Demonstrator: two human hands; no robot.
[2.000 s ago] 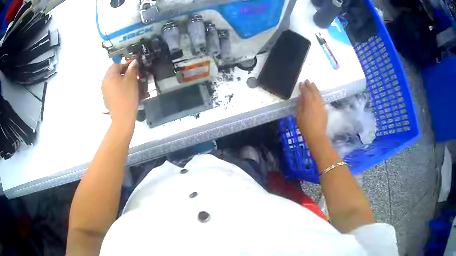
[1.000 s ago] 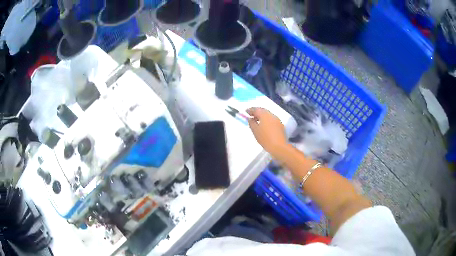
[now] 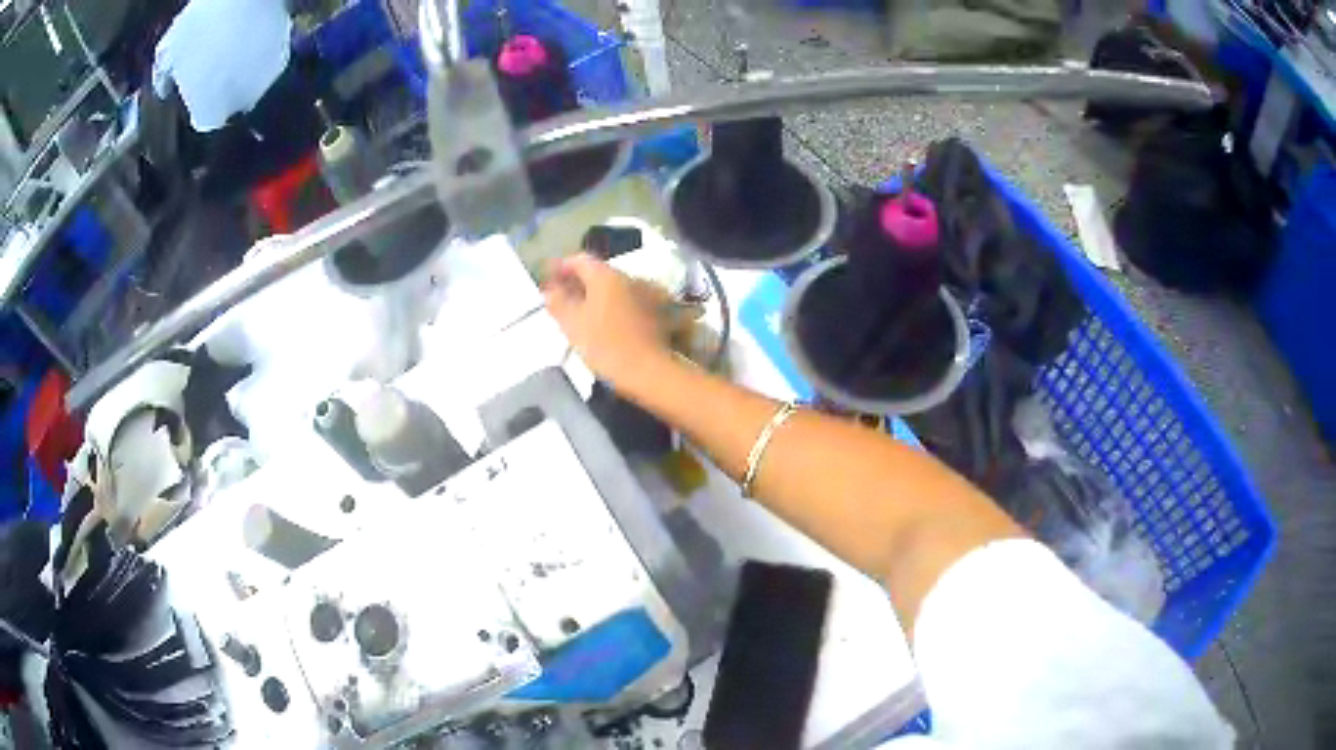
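My right hand (image 3: 598, 315) is over the back of the white overlock machine (image 3: 440, 572), its forearm reaching in from the right. The fingers are bent together and blurred; I cannot tell whether they hold anything. My left hand is out of the picture. Black thread cones on round holders stand behind the machine: one with a pink top (image 3: 879, 315) at the right, another (image 3: 750, 191) behind my hand. The machine's needle area is cut off by the lower edge.
A silver rod (image 3: 821, 91) of the thread stand crosses above the cones. A black phone (image 3: 769, 659) lies right of the machine. A blue basket (image 3: 1172, 469) with dark fabric and clear plastic stands at the right. Black fabric strips (image 3: 132, 674) fan out at lower left.
The view has swung up and over the machine. My right hand has gone from the table edge, past the small pink-and-blue tool, to behind the machine. My left hand has left the picture.
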